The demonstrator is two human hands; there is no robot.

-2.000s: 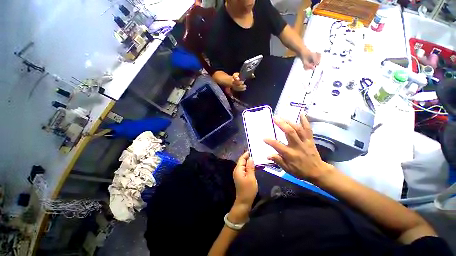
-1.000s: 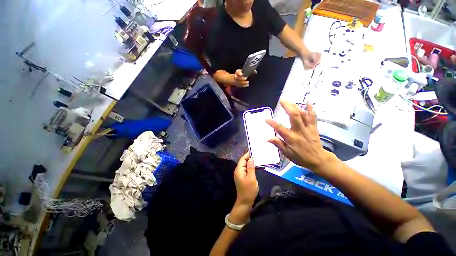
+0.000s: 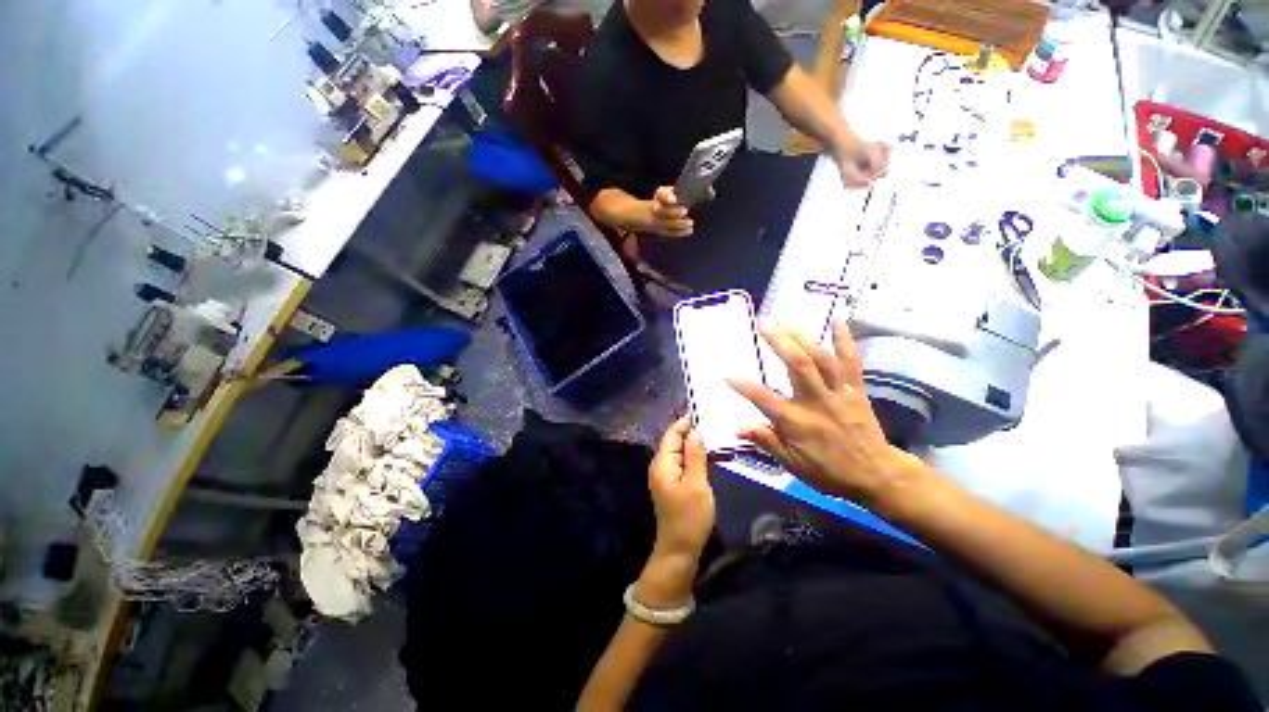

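Observation:
A smartphone (image 3: 720, 365) with a white, washed-out screen is held upright at the centre. My left hand (image 3: 681, 487) grips its lower left edge and wears a pale bracelet at the wrist. My right hand (image 3: 821, 417) is beside the phone with fingers spread, holding nothing. Its index fingertip is over the lower right part of the screen; whether it touches is unclear. A large limp black cloth (image 3: 522, 556) lies to the left of my left forearm.
A white table (image 3: 1072, 480) with a sewing machine head (image 3: 960, 369) is at the right. A seated person (image 3: 668, 104) holds another phone (image 3: 710, 164). A dark blue crate (image 3: 631, 337) and a crumpled cream cloth bundle (image 3: 369, 487) are at the left.
My right hand has moved down and slightly left, its index fingertip now lower on the screen, covering the Jack lettering seen a second ago. My left hand still holds the phone.

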